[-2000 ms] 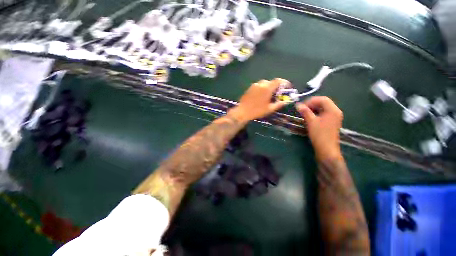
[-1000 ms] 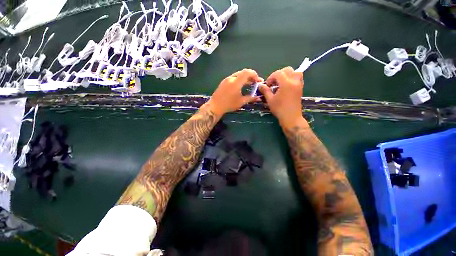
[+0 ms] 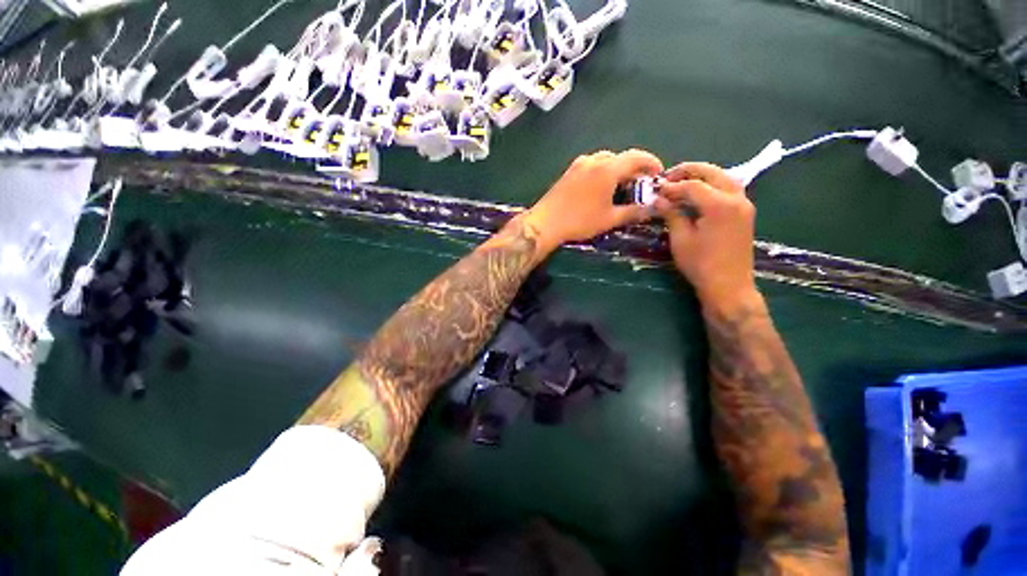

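My left hand point(image 3: 597, 200) and my right hand point(image 3: 712, 225) meet above the worn dark rail. Between their fingertips is a small white power adapter point(image 3: 646, 191) with a dark part at its open face. My left fingers hold it from the left and my right fingertips touch its right side. Its white cord bundle point(image 3: 757, 163) comes out behind my right hand. Whether my right fingers also pinch a black piece cannot be told. A heap of black pieces point(image 3: 557, 366) lies on the green surface below my left forearm.
Many corded adapters point(image 3: 471, 133) lie beyond the rail point(image 3: 394, 203) at upper left. A few more point(image 3: 893, 151) are at right. Another black heap point(image 3: 133, 295) lies at left beside a white sheet point(image 3: 43, 208). A blue bin point(image 3: 978, 450) with black pieces stands at lower right.
Two seconds ago my hands were slightly apart, with yellow showing on the adapter. Now the fingertips meet at it. The whole view shifts between frames.
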